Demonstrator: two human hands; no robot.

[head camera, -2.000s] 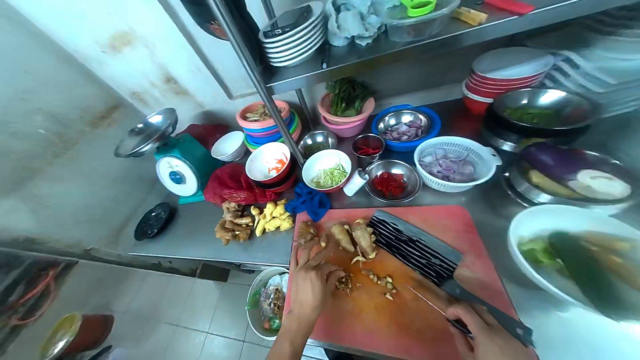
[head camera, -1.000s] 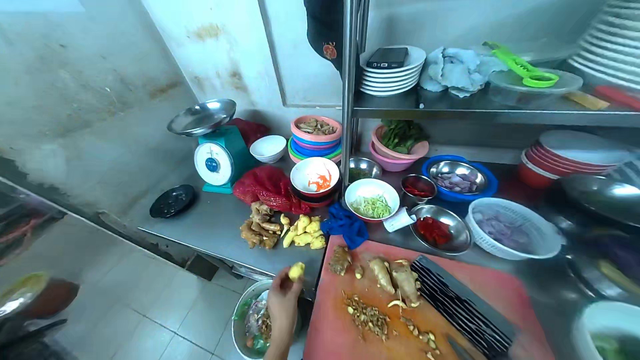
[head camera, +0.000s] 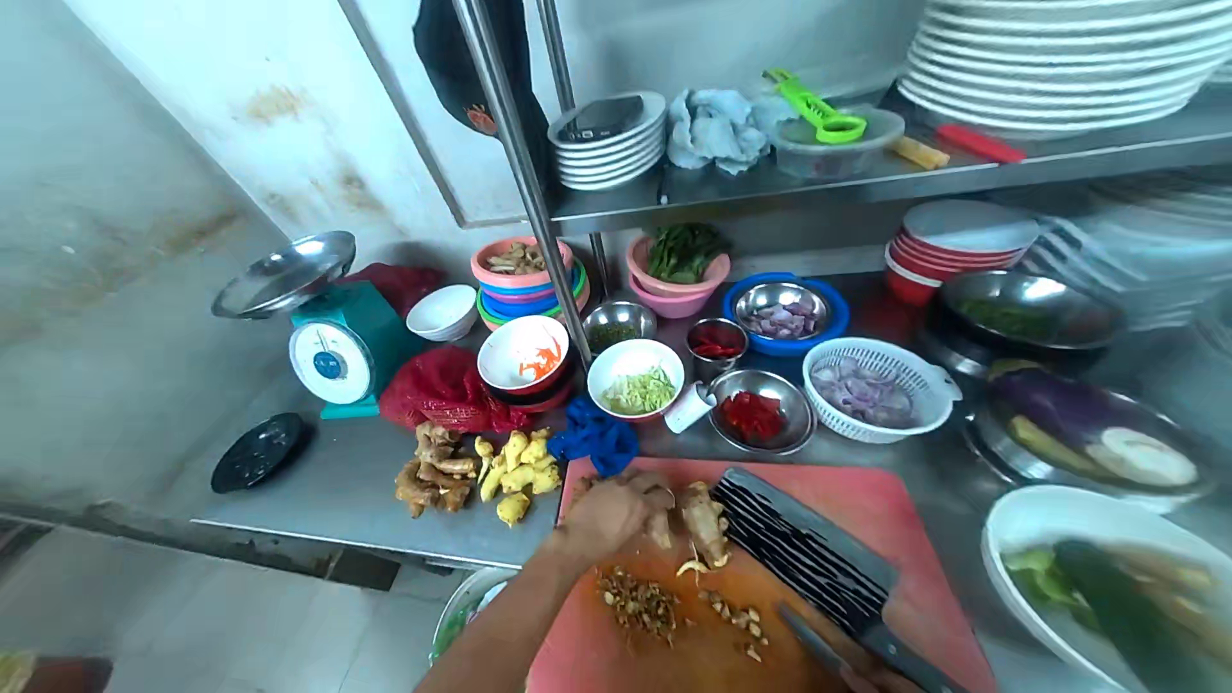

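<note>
My left hand (head camera: 616,510) reaches over the pink cutting board (head camera: 866,491), its fingers at pieces of unpeeled galangal or ginger root; whether it grips one is hidden. Beside it lies another knobbly root (head camera: 707,525). My right hand (head camera: 871,669), at the bottom edge, holds a small knife (head camera: 813,640), its blade over the board. A broad cleaver with a dark striped blade (head camera: 808,549) lies across the board. Brown peelings (head camera: 640,604) and small root trimmings (head camera: 736,621) rest between the hands. Peeled yellow ginger (head camera: 520,467) sits left of the board next to unpeeled ginger (head camera: 435,472).
Behind the board stand bowls of sliced greens (head camera: 640,390) and red chili (head camera: 756,416), a white basket of sliced onion (head camera: 871,390) and a blue cloth (head camera: 595,438). A green scale (head camera: 351,346) stands left. A steel shelf (head camera: 770,197) overhangs the back. A bin (head camera: 467,611) stands below the table edge.
My left hand has moved from beside the board, where it held a yellow piece, to the roots on the board. That yellow piece now lies by the peeled ginger. The view has shifted.
</note>
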